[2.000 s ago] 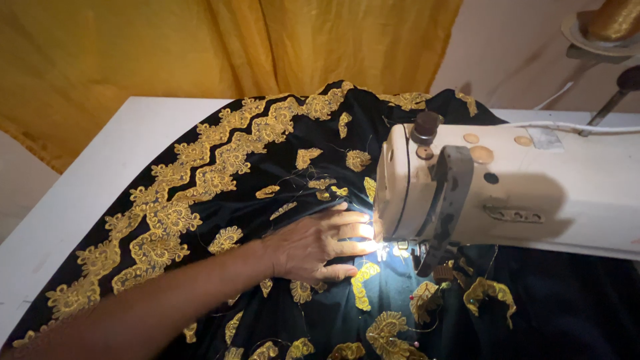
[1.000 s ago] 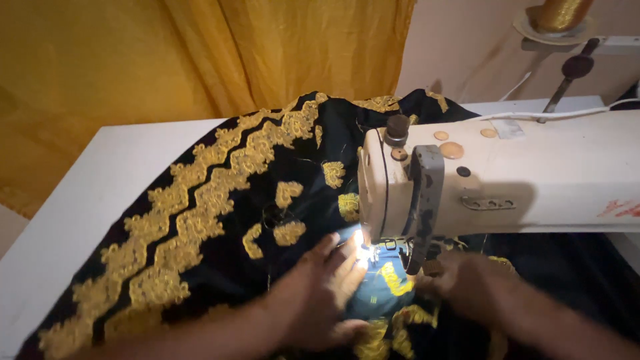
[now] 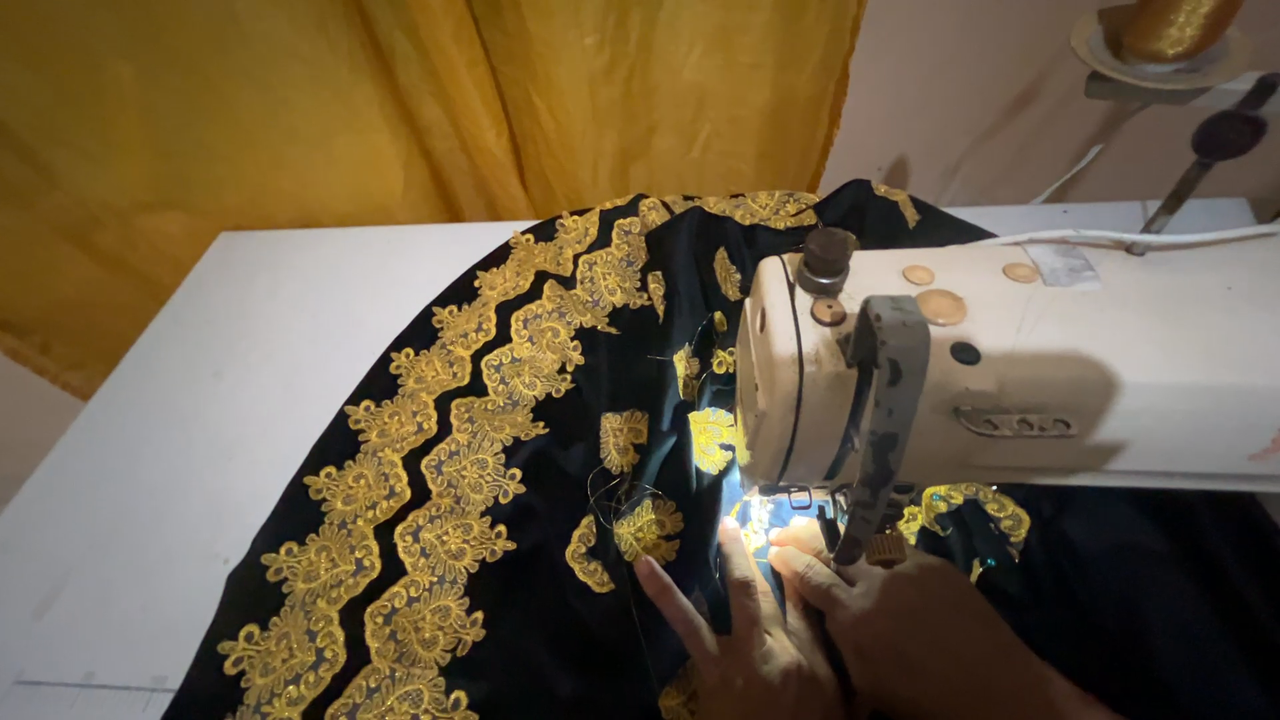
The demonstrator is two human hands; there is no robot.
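Observation:
Black fabric [image 3: 560,460] with gold embroidered lace trim [image 3: 465,465] along its curved edge lies under the head of a sewing machine [image 3: 1000,340]. My left hand [image 3: 750,640] rests on the cloth with fingers spread, one fingertip by a gold floral applique [image 3: 648,530] and another beside the lit needle area. My right hand [image 3: 880,610] is just right of it, thumb and fingertips bent onto the cloth below the presser foot; whether they pinch anything cannot be told. The needle itself is lost in the glare.
The white table [image 3: 200,400] extends to the left. A mustard curtain [image 3: 400,110] hangs behind it. A gold thread cone [image 3: 1180,30] stands on a holder at the upper right, near a metal rod. A white cable [image 3: 1150,238] runs along the machine's top.
My right hand, out of view two seconds ago, has come in and moved left beside my left hand. The fabric has shifted and turned under the machine. The view has moved somewhat.

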